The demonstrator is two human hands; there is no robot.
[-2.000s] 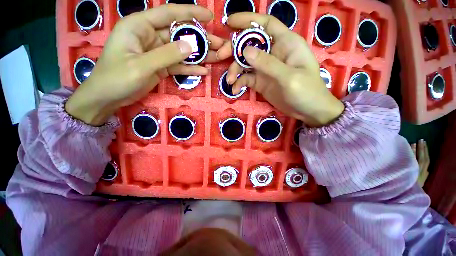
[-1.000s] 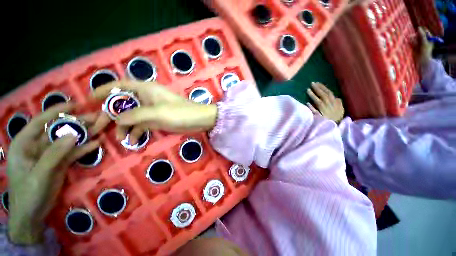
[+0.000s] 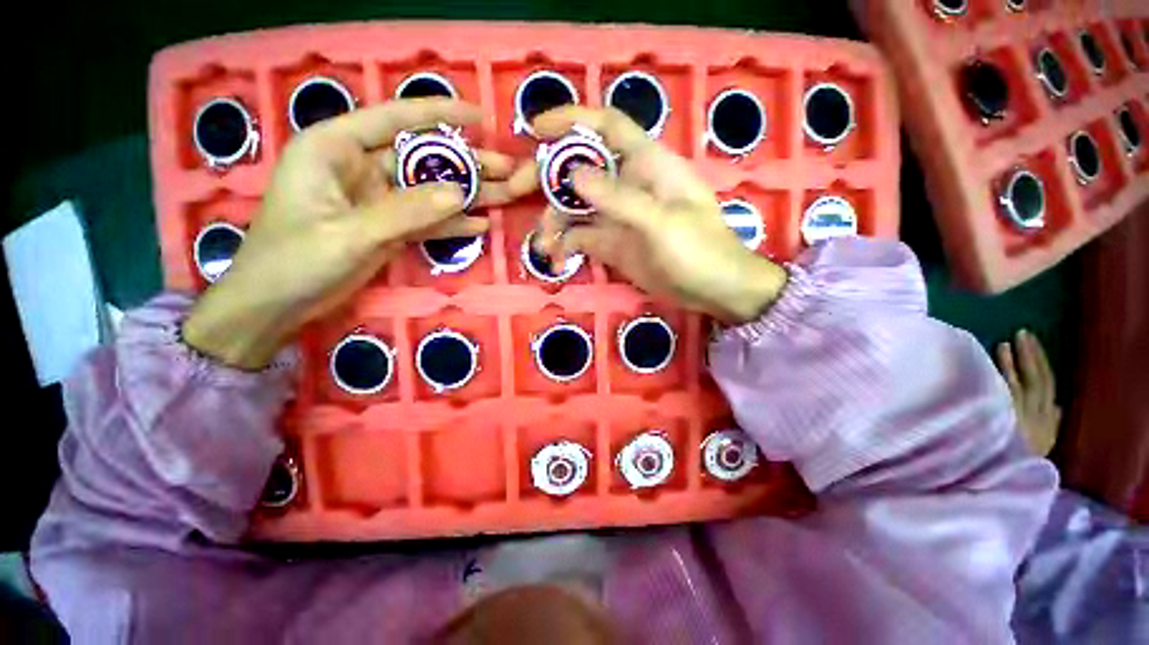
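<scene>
My left hand (image 3: 330,208) holds a round smartwatch (image 3: 436,170) by its silver rim, with the thumb on its lower edge. Its display shows an orange and white ring pattern on black. My right hand (image 3: 655,214) holds a second smartwatch (image 3: 576,173) with a similar lit display, the thumb over its screen. The two watches are side by side, apart, above a coral foam tray (image 3: 529,44). Dark-screened watches sit in the tray pockets. Several face-down watches (image 3: 560,469) show white-silver case backs in the front row. My hands and sleeves hide some pockets.
A neighbouring foam tray (image 3: 968,246) with watches lies at the upper right on the dark green bench (image 3: 76,120). A pale card (image 3: 53,292) lies at the left. Another person's hand (image 3: 1031,393) and purple sleeve show at the right edge.
The view swung right and came back. The left watch's display has changed from a white patch to an orange and white ring pattern. Both hands still hold their watches.
</scene>
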